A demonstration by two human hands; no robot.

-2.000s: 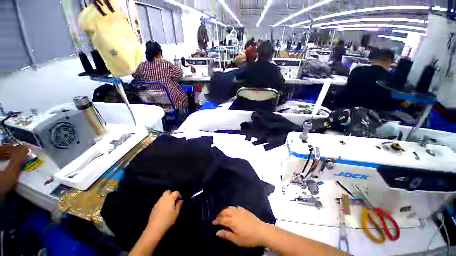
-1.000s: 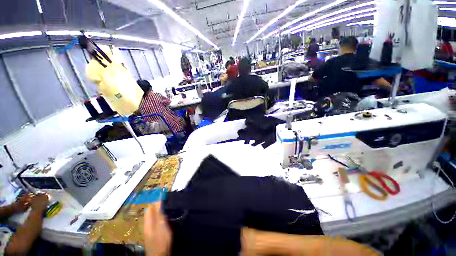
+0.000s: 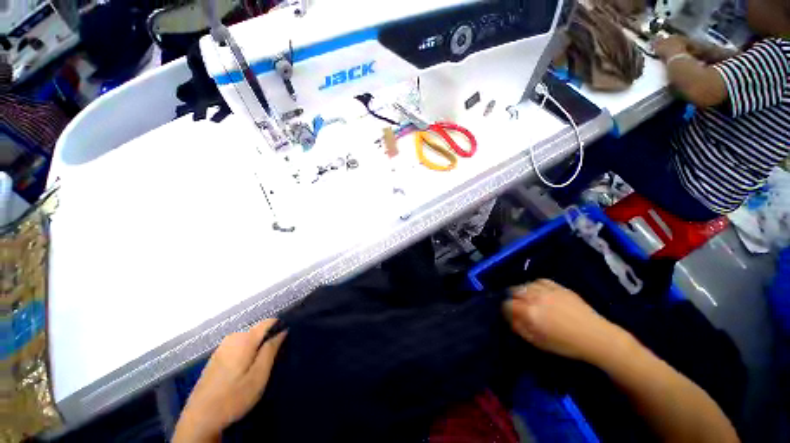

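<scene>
A dark garment panel (image 3: 381,355) hangs stretched between my two hands, off the front edge of the white table, partly over a blue bin. My left hand (image 3: 234,372) grips its upper left corner at the table's front edge. My right hand (image 3: 554,318) grips its upper right part above the blue bin (image 3: 494,268). More dark cloth lies in the bin, and I cannot tell exactly where the panel ends and that cloth begins.
The white JACK sewing machine (image 3: 346,73) stands behind the table edge (image 3: 260,303). Red and yellow scissors (image 3: 436,147) and a tan template (image 3: 390,142) lie right of the needle area. A white cable loop (image 3: 567,177) hangs at the right. A person in a striped shirt (image 3: 736,130) sits at right.
The view has swung right and down. The dark cloth has left the tabletop and now hangs between my hands by the blue bin, which has come into view.
</scene>
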